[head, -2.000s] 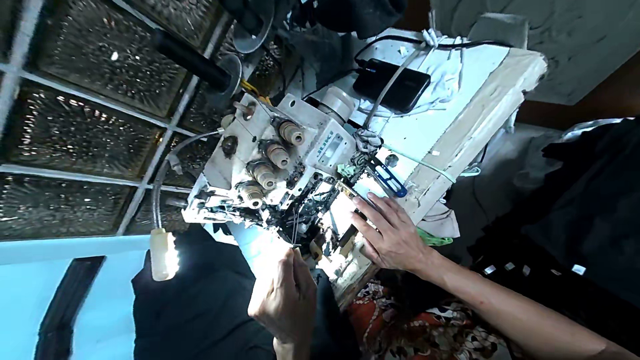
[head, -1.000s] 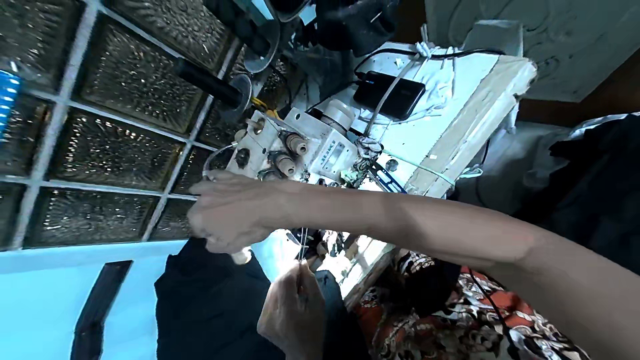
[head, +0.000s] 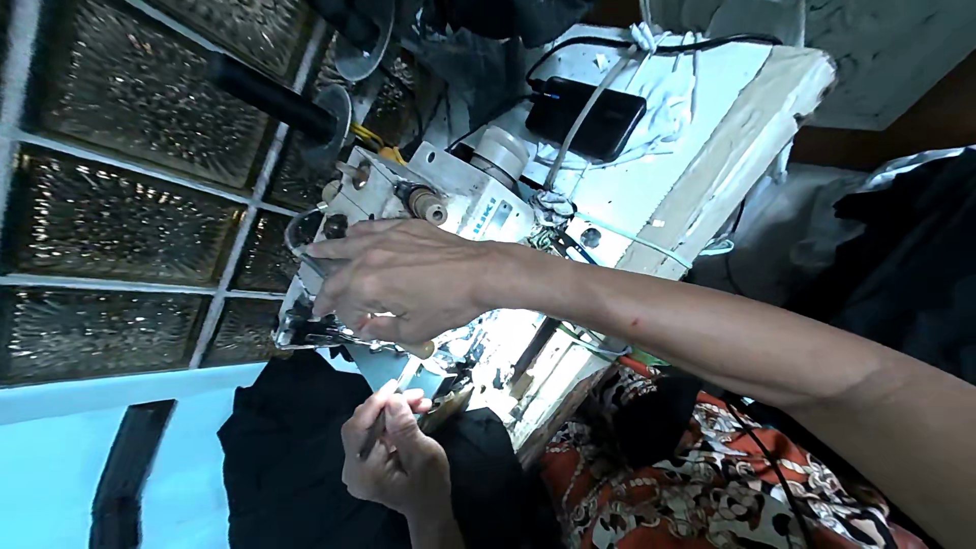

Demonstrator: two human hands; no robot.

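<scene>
A white overlock sewing machine (head: 473,210), tilted in the view, stands on a worn table. My right hand (head: 404,282) reaches across its front, fingers curled around a small gooseneck lamp (head: 422,350); the lamp's neck shows at the fingertips and most of its head is hidden under the palm. Below it, my left hand (head: 396,450) pinches slim metal tweezers (head: 409,375), their tips up at the brightly lit needle area. One tension knob (head: 427,206) shows above my right hand; others are covered. Black cloth (head: 305,450) lies below and left of the machine.
A black power adapter or similar box (head: 585,118) with cables lies on the white tabletop (head: 671,175). Thread stand rods with discs (head: 332,126) rise near the glass-block wall (head: 130,221). Patterned fabric (head: 686,473) is at the lower right.
My right hand has left the machine's right side and crossed over to the lamp, which hung at the far left two seconds ago and is now by the needle area. My left hand stays low.
</scene>
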